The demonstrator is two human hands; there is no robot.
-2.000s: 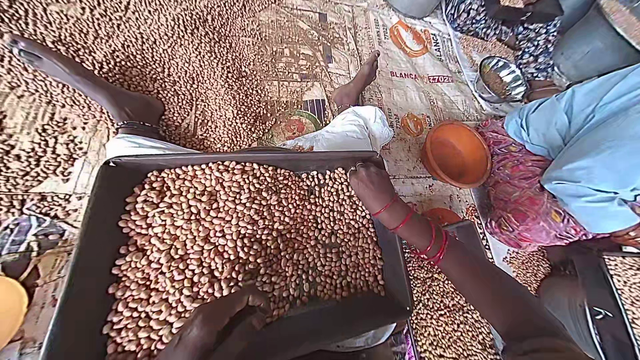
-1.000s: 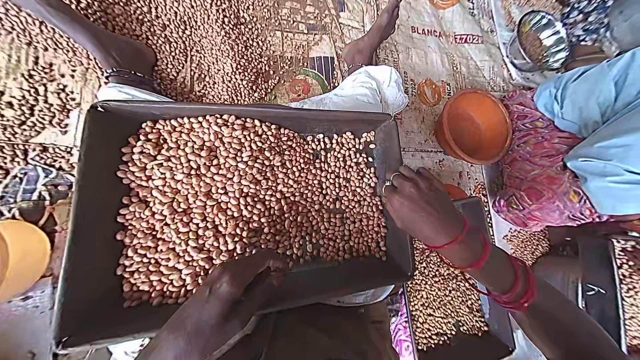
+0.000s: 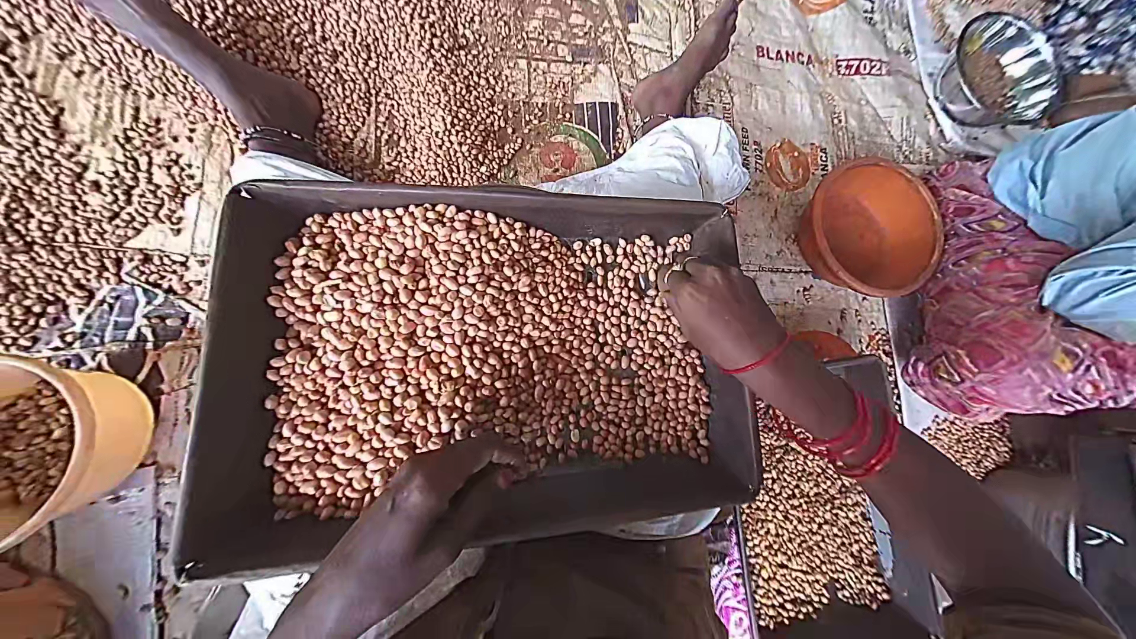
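A dark rectangular tray point(image 3: 612, 501) rests across my lap, holding a thick layer of shelled peanuts point(image 3: 426, 328) that thins toward the right side. My left hand point(image 3: 457, 470) is over the tray's near edge, its fingertips among the peanuts; whether it grips any is unclear. My right hand point(image 3: 710, 297), with a ring on a finger and red bangles at the wrist, reaches into the tray's far right corner. Its fingers are curled down at the peanuts, and the fingertips are partly hidden. A second dark tray point(image 3: 865, 377) with peanuts lies beneath my right forearm.
Peanuts point(image 3: 417, 80) are spread over printed sacking beyond my legs. A yellow bucket point(image 3: 115, 435) holding peanuts stands at the left. An orange plastic tub point(image 3: 874, 226) sits at the right, beside a seated person's patterned pink clothing point(image 3: 994, 302). A metal bowl point(image 3: 1012, 71) lies farther back.
My right hand has moved from the tray's right rim inward over the peanuts at the far right corner. My left hand stays near the tray's near edge.
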